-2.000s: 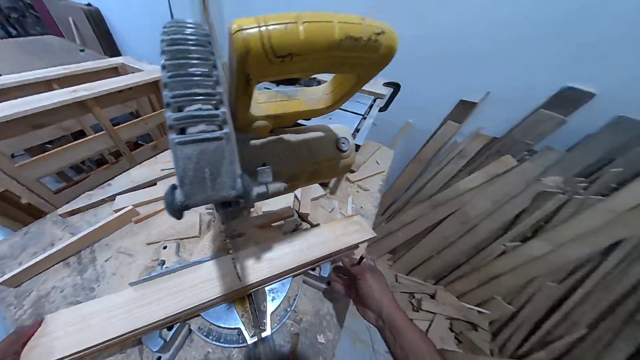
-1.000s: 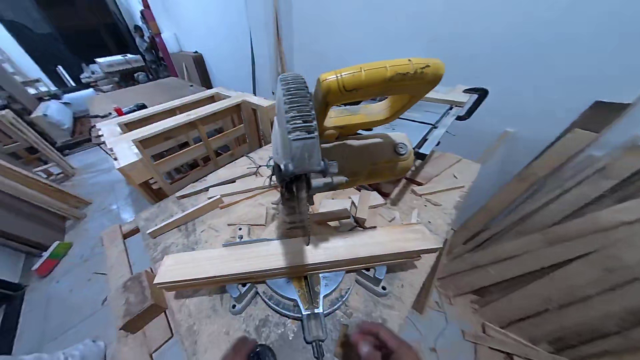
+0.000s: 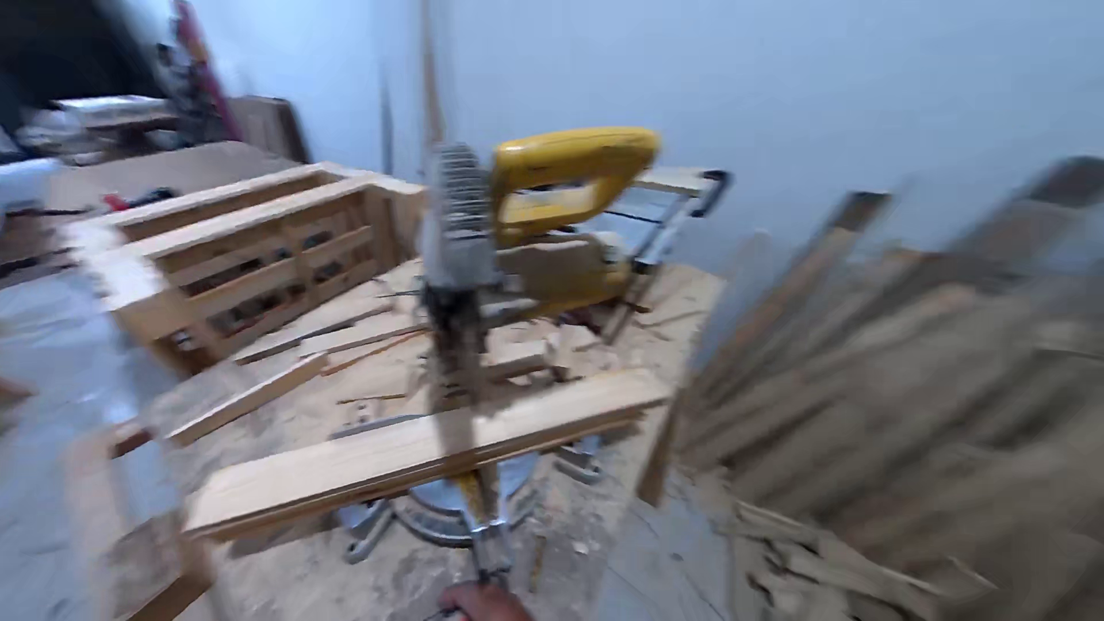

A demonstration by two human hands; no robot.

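Note:
A light wooden board point(image 3: 345, 466) lies across the base of a miter saw point(image 3: 461, 250), on top of another piece, beneath the raised saw head. The saw has a yellow handle point(image 3: 573, 164) and a metal front lever point(image 3: 492, 548). My right hand point(image 3: 487, 601) shows only in part at the bottom edge, just below that lever; a thin dark thing is by its fingertips, and whether it is held is unclear. My left hand is out of view. A thin yellowish stick point(image 3: 536, 562) rests on the dusty bench right of the lever.
A slatted wooden frame point(image 3: 259, 241) stands back left. Wood strips point(image 3: 250, 401) and offcuts lie around the saw. Many boards point(image 3: 862, 388) lean at the right, with scraps point(image 3: 828, 552) below. A clamp point(image 3: 714, 191) is behind the saw.
Two seconds ago my hands were at the board's two ends; one second ago both were low in front of the saw. Now only my right hand shows. The view has shifted.

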